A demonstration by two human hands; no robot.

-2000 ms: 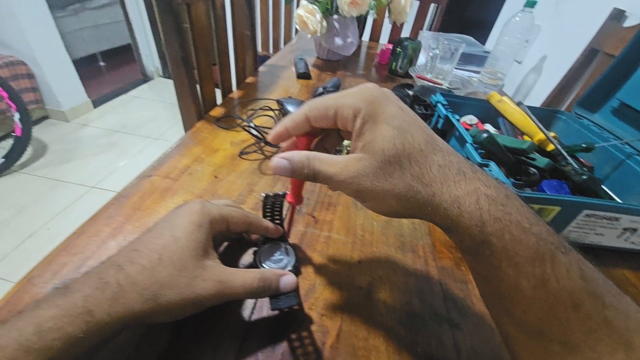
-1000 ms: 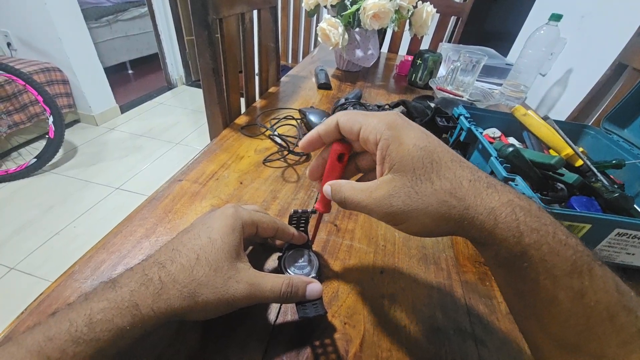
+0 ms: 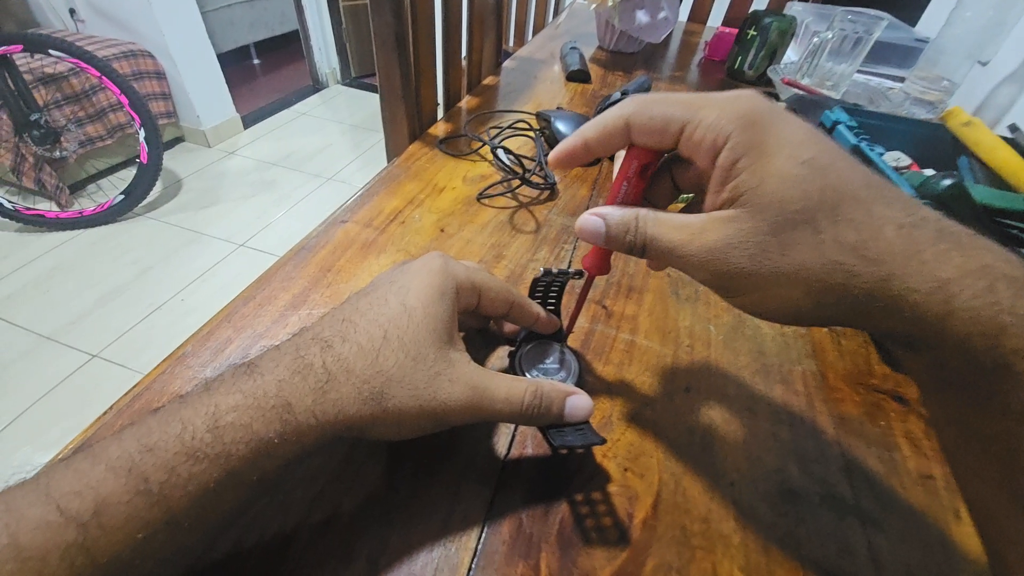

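Observation:
A wristwatch (image 3: 547, 362) with a black perforated strap lies on the wooden table, its metal case back facing up. My left hand (image 3: 448, 352) holds it down, fingers at the upper strap and thumb across the lower edge of the case. My right hand (image 3: 720, 192) grips a screwdriver (image 3: 628, 188) by its red handle between thumb and fingers. The red shaft slants down to the upper right rim of the case back, close to my left index fingertip. Whether the tip sits in a screw is too small to tell.
A coiled black cable (image 3: 512, 160) lies behind the hands, near a computer mouse (image 3: 562, 126). At the right stands a teal toolbox (image 3: 864, 144) with tools. Farther back are a glass mug (image 3: 844, 52), a camouflage speaker (image 3: 762, 46) and a vase (image 3: 632, 24). Wooden chairs flank the table's left edge.
My left hand stays on the watch and my right hand stays on the screwdriver, its tip still by the case's upper edge. The fingers of my right hand have shifted slightly around the handle.

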